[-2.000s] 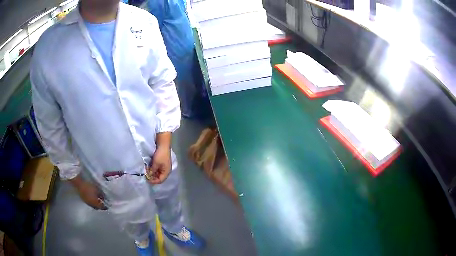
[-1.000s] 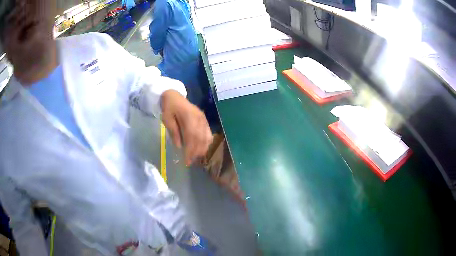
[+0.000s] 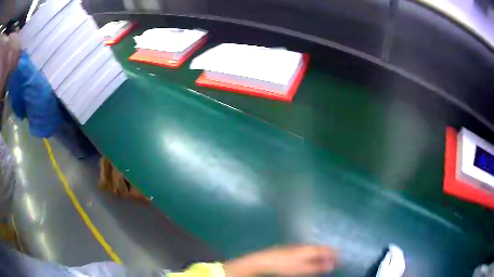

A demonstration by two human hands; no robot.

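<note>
My bare left hand [image 3: 287,261], below a yellow cuff, reaches in at the bottom edge over the green bench. It is blurred, its fingers are loosely extended and nothing shows in it. A small white and dark thing [image 3: 394,262] lies to its right at the bottom edge; I cannot tell what it is. A greyish-white shape [image 3: 483,270], cut off in the bottom right corner, may be my gloved right hand; its grip is hidden. A white box with a dark blue picture [image 3: 476,159] lies on a red board [image 3: 454,178] at the right edge.
White boxes with loose white sheets on top [image 3: 252,65] sit on red boards along the back. A tall stack of white boxes [image 3: 73,59] stands at the left end of the green bench [image 3: 216,157]. A blue-clad person [image 3: 35,97] is beyond it. A dark rail runs behind.
The view has swung right, so the stack and boxes stand further left. The pictured box and my left hand have come into view. The white-smocked person is almost out of view.
</note>
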